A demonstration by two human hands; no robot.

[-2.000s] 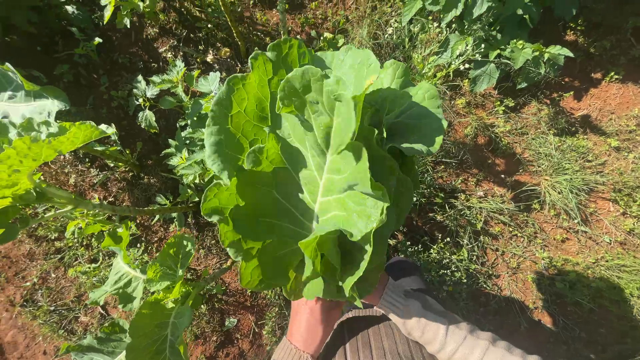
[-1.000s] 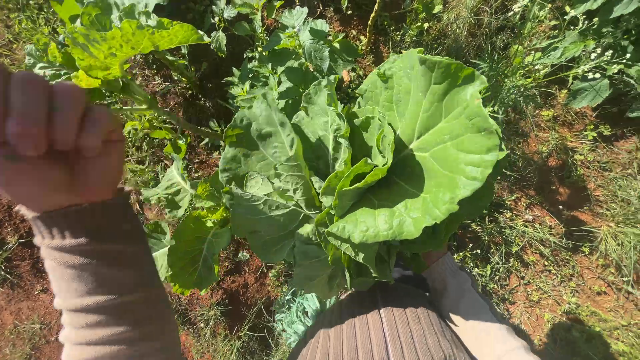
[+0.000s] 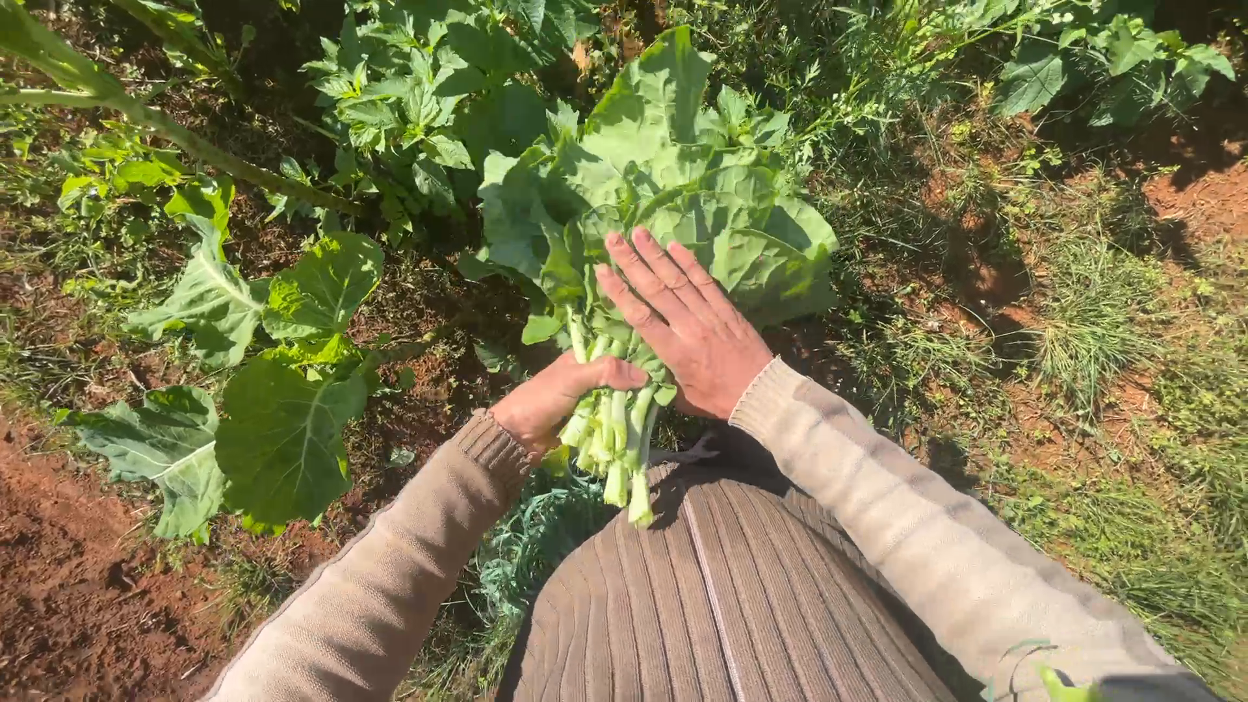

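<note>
A bunch of broad leafy greens, like collard leaves (image 3: 663, 185), is in front of my body with the leaf blades pointing away and the cut stems toward me. My left hand (image 3: 570, 390) is closed around the stems, its thumb lying across them. The pale stem ends stick out below that fist. My right hand (image 3: 687, 327) lies flat against the right side of the bunch, its fingers extended over the lower leaves. Whether it presses on them cannot be told.
A leafy plant (image 3: 288, 429) with a long thick stalk (image 3: 195, 146) grows at the left. Green netting or twine (image 3: 536, 546) lies by my striped brown garment (image 3: 702, 595). Weeds (image 3: 429, 107) grow beyond, red soil (image 3: 68, 575) shows at the lower left, and grass (image 3: 1092, 322) is at the right.
My left hand, raised away from the bunch at the left a second ago, now grips the stems. My right hand, mostly hidden under the leaves then, now lies flat on them. The stem ends now show.
</note>
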